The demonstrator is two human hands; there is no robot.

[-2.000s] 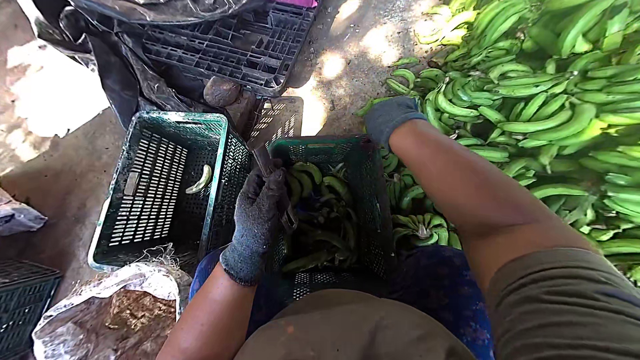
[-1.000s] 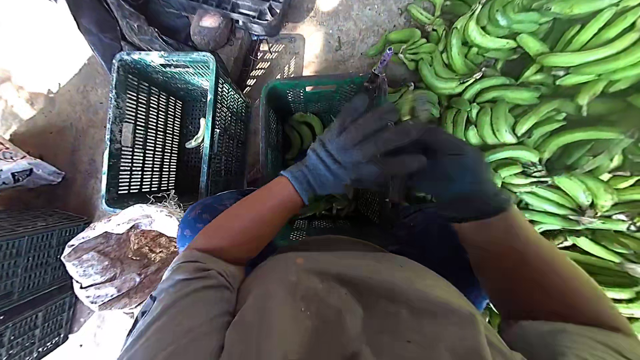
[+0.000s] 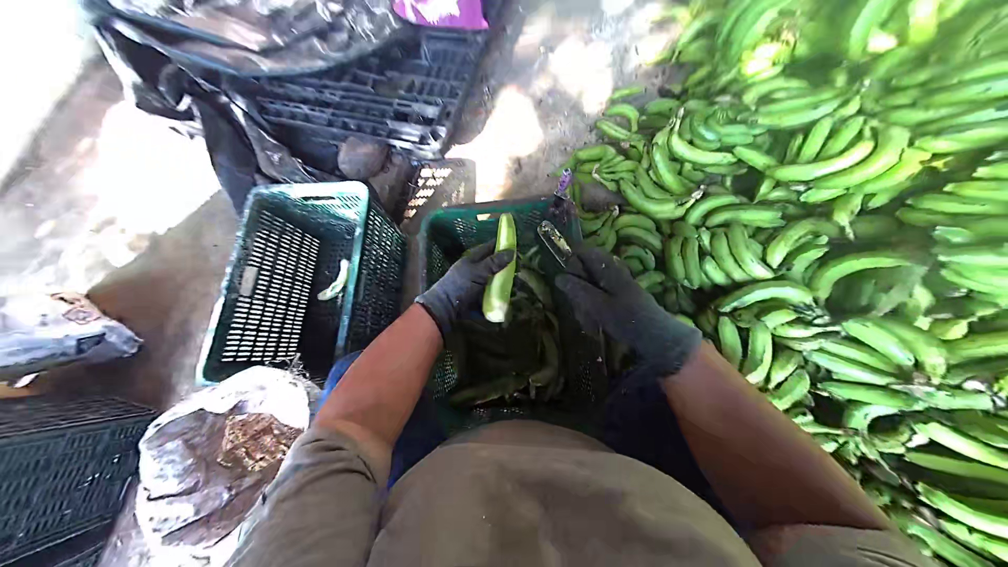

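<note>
My left hand [image 3: 466,285], in a dark grey glove, grips a single green banana [image 3: 501,272] upright, its lower end pale. In my right hand [image 3: 622,303], gloved as well, is a small metal tool [image 3: 554,241], perhaps a peeler or knife; its exact kind is unclear. Both hands are over a dark green plastic crate [image 3: 465,213] between my legs, with green bananas lying in its shaded inside. A thin thing with a purple end [image 3: 564,183] stands at the crate's back right corner.
A second green crate [image 3: 361,260] to the left holds one pale peeled piece [image 3: 335,282]. Green bananas [image 3: 740,252] cover the floor at right. Around the left side are a plastic sack [image 3: 205,465], a dark crate [image 3: 71,449], a black pallet [image 3: 370,87] and a rounded stone-like object [image 3: 362,157].
My hands, close together over the crate a second ago, are now apart. The banana shows upright in my left hand and the metal tool in my right.
</note>
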